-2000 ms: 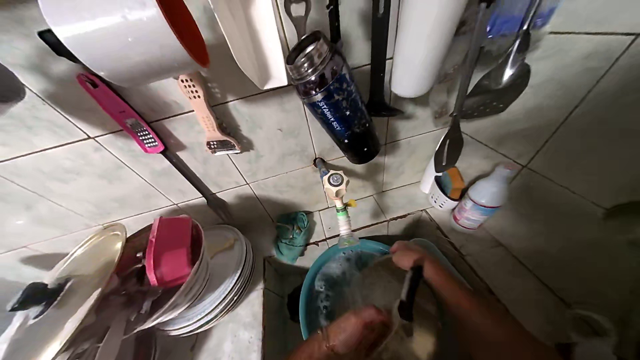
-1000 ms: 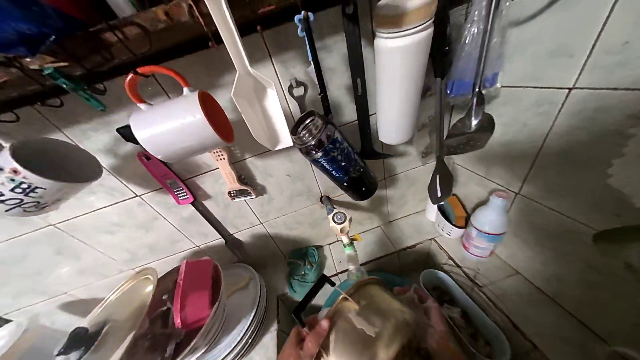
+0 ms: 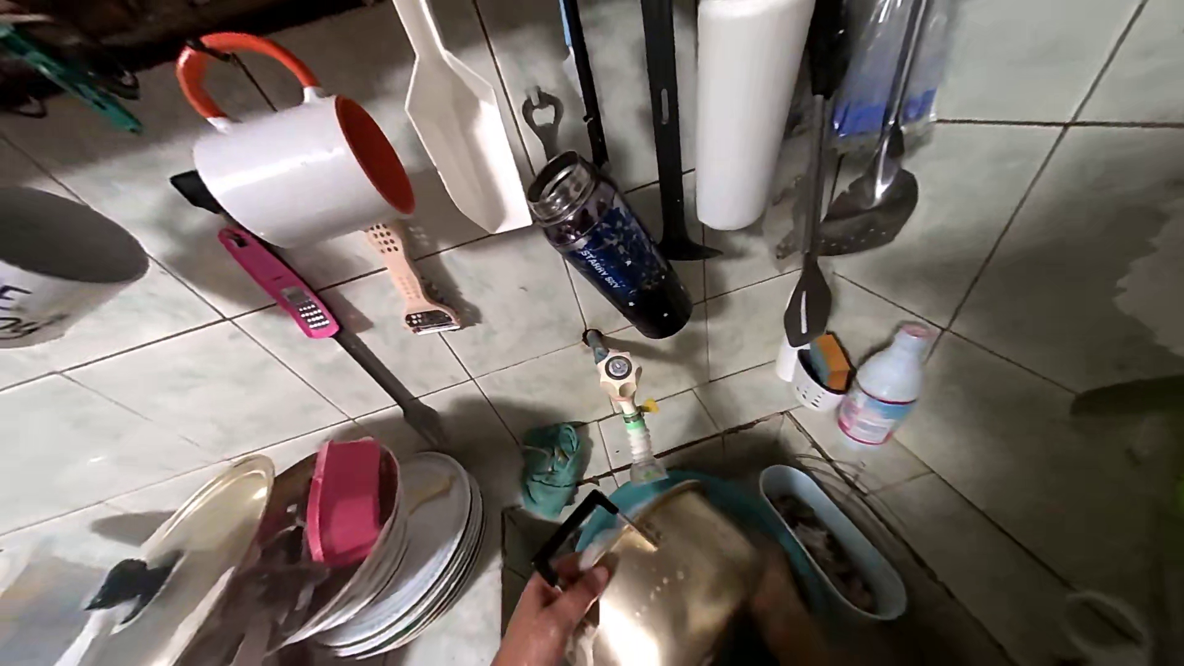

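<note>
A shiny metal pot (image 3: 680,578) is tilted over a teal basin (image 3: 740,509), its outer side showing. My left hand (image 3: 550,615) grips the pot near its black handle (image 3: 578,536), thumb on top. My right hand (image 3: 782,601) is dim and blurred at the pot's right side; its fingers are hidden, so its hold cannot be made out. Just beyond the pot, a faucet (image 3: 619,370) with a clear nozzle points down at the basin.
Stacked plates (image 3: 453,555), a pink container (image 3: 347,499) and a pot lid (image 3: 208,527) stand left. A teal cloth (image 3: 552,467) lies near the basin. Right are an oval tub (image 3: 832,546), a sponge holder (image 3: 819,384) and a plastic bottle (image 3: 883,388). Mugs (image 3: 296,166) and utensils hang above.
Two seconds ago both hands were down in the basin; the pot has since been raised and turned, with its outer side showing. My left hand has come to the handle side.
</note>
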